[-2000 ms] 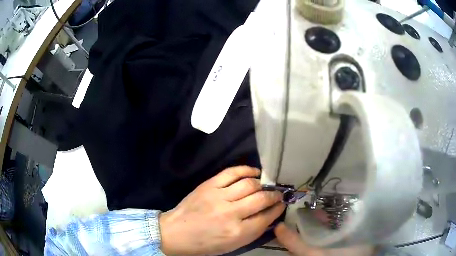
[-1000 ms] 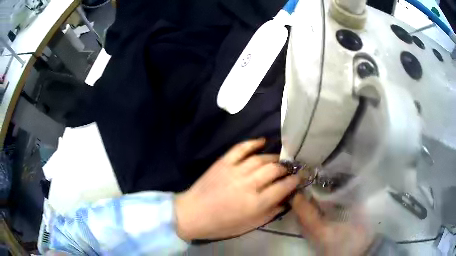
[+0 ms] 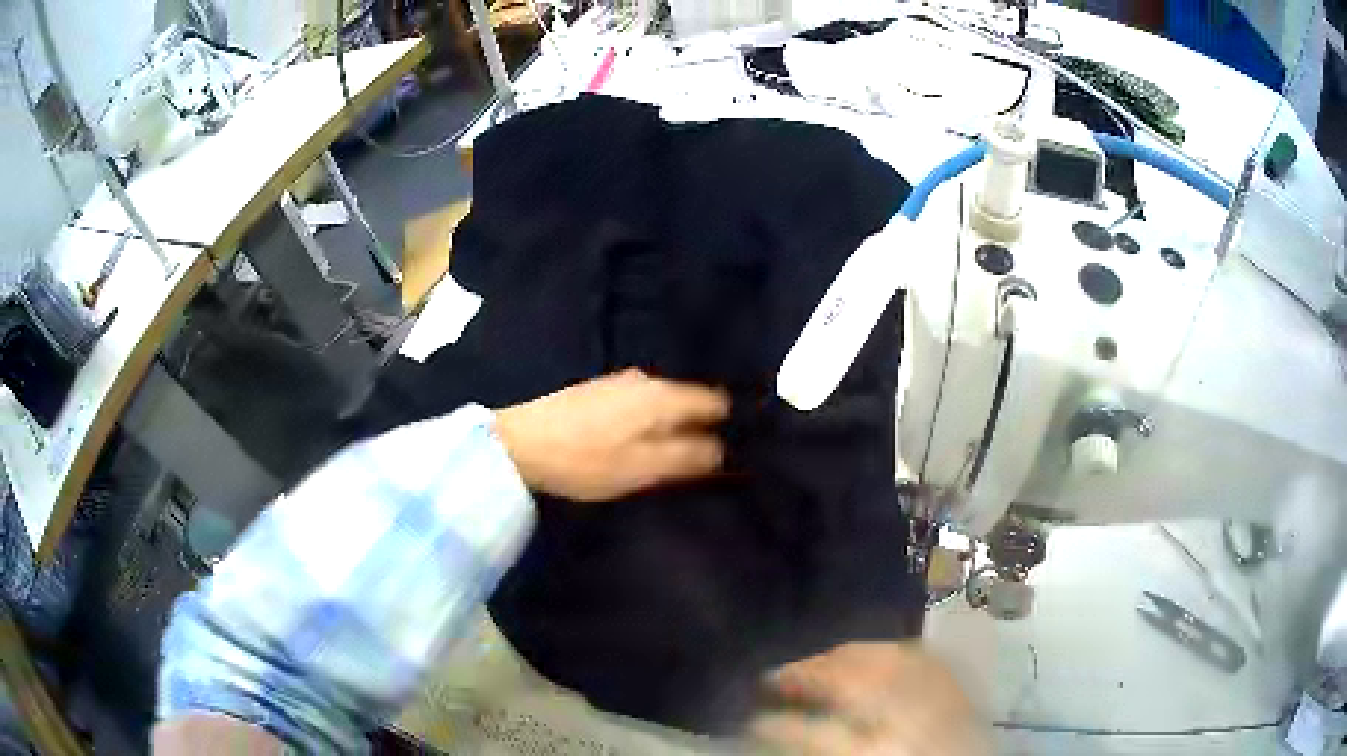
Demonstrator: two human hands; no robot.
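Observation:
The dark garment piece (image 3: 680,296) lies spread left of the sewing machine (image 3: 960,384) and over the front of the table. My left hand (image 3: 613,436) lies on the middle of the cloth, fingers bent; whether it pinches the cloth is not clear. My right hand (image 3: 872,702) is blurred at the cloth's front right edge, cut off by the bottom of the picture; its grip is not clear. The presser foot area (image 3: 931,554) shows at the cloth's right edge, with both hands away from it. The white lamp paddle (image 3: 839,328) hangs over the cloth.
Thread snips (image 3: 1191,631) lie on the white machine table (image 3: 1086,679) right of the needle, with a thin metal tool beside them. A small screen (image 3: 1067,172) sits on the machine. Another table (image 3: 222,222) stands at the left. Dark and white items lie behind.
The view has widened. My left hand has moved from the needle to the middle of the cloth. My right hand has moved from the needle toward the front edge. The cloth now extends further forward.

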